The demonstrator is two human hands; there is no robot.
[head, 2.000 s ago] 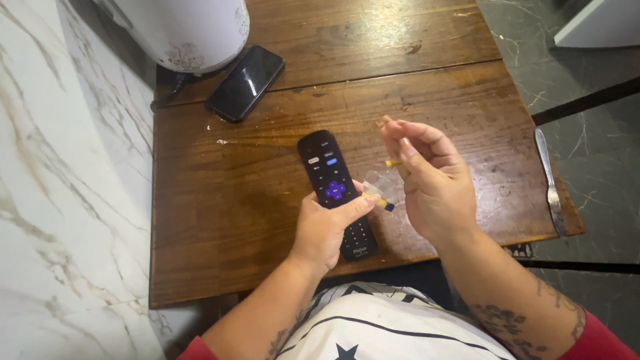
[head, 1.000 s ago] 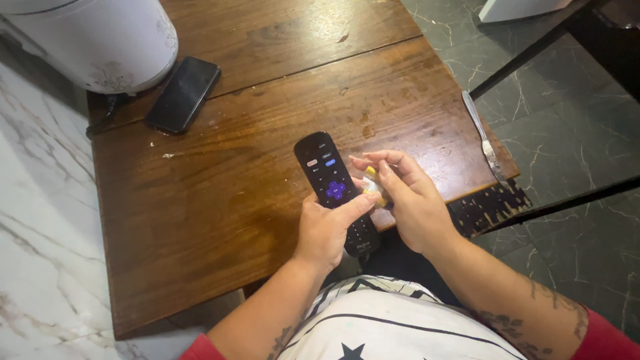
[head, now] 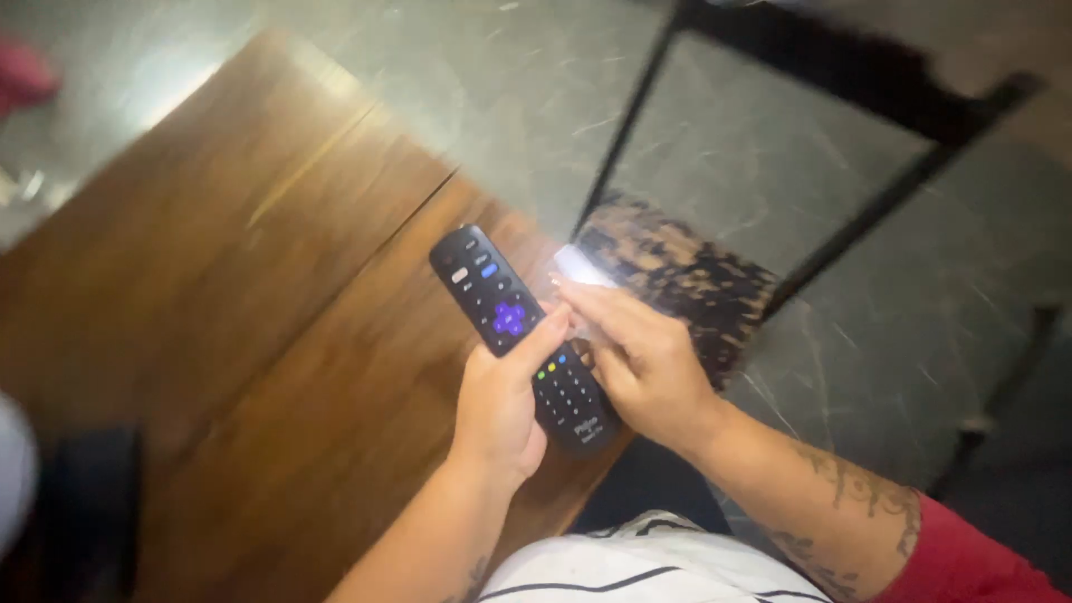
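Observation:
My left hand point(head: 502, 402) is closed around the middle of a black Philco remote control point(head: 508, 318), which has a purple direction pad and faces up, tilted to the left over the wooden table point(head: 318, 360). Close against the remote's right side, my right hand point(head: 641, 352) has its thumb and fingers drawn together near my left thumb. A small clear plastic piece point(head: 582, 322) shows in part between the two hands; blur and the fingers hide most of it. Beyond my right fingertips lies a bright, shiny flat object point(head: 579, 264), too blurred to name.
A dark-framed chair point(head: 863, 226) with a mottled seat point(head: 687, 268) stands beyond the table's right edge. A dark blurred object point(head: 92, 511) and a white rounded one point(head: 12, 469) are at the lower left. The floor point(head: 502, 100) is grey with pale veins.
The view has swung far to the right. My right fingers have closed in on my left thumb since the first frame, where they were apart from it. The remote stays in my left hand.

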